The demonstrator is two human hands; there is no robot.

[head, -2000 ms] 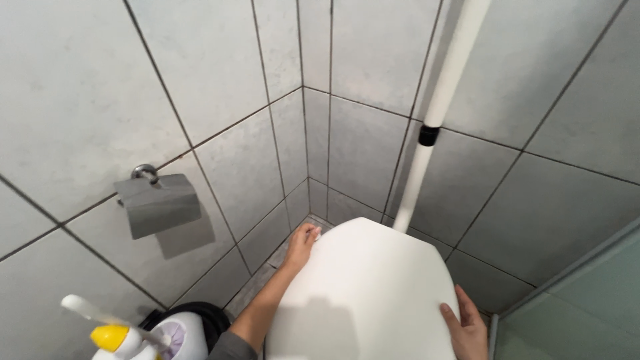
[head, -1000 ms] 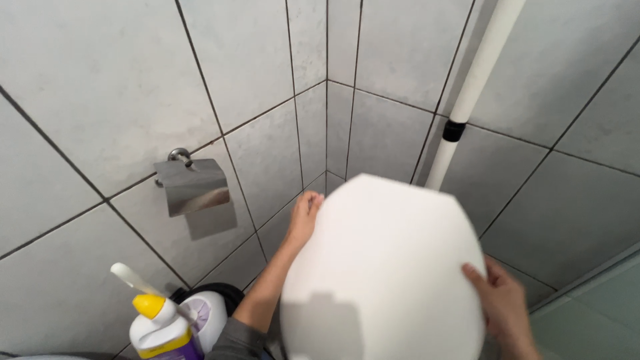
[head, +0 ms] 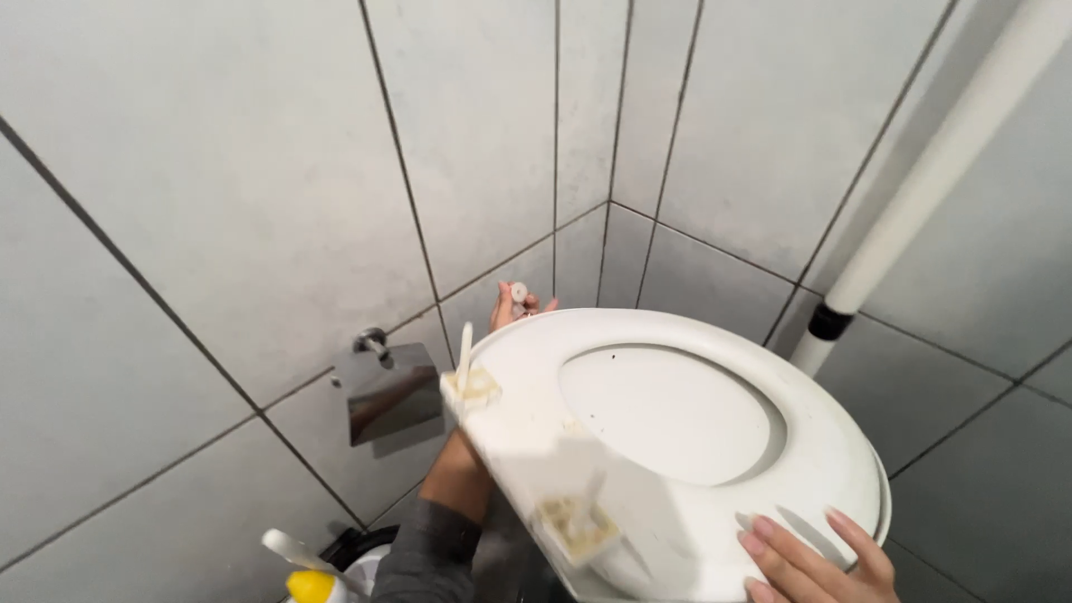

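Observation:
A white toilet seat [head: 804, 402] with its lid [head: 670, 419] behind it is held up and tilted, its underside toward me. Two plastic bolts stick out of its yellowed hinge blocks, one hinge block [head: 474, 385] at the left and another hinge block [head: 578, 528] lower down. My left hand [head: 521, 306] is at the far left edge of the seat, with a small round white plastic piece [head: 519, 291] between its fingers; part of the hand is hidden behind the seat. My right hand [head: 812, 553] lies with spread fingers on the near right part of the seat.
A metal toilet paper holder [head: 394, 394] is fixed to the tiled wall at the left. Below it are a bottle with a yellow cap [head: 310, 586], a white handle [head: 293, 548] and a black rim [head: 360, 544]. A white pipe [head: 930, 184] with a black collar runs down the right wall.
The seat and lid have been lifted and turned over, so the ring and hinge blocks now show instead of the plain white lid. The view has shifted.

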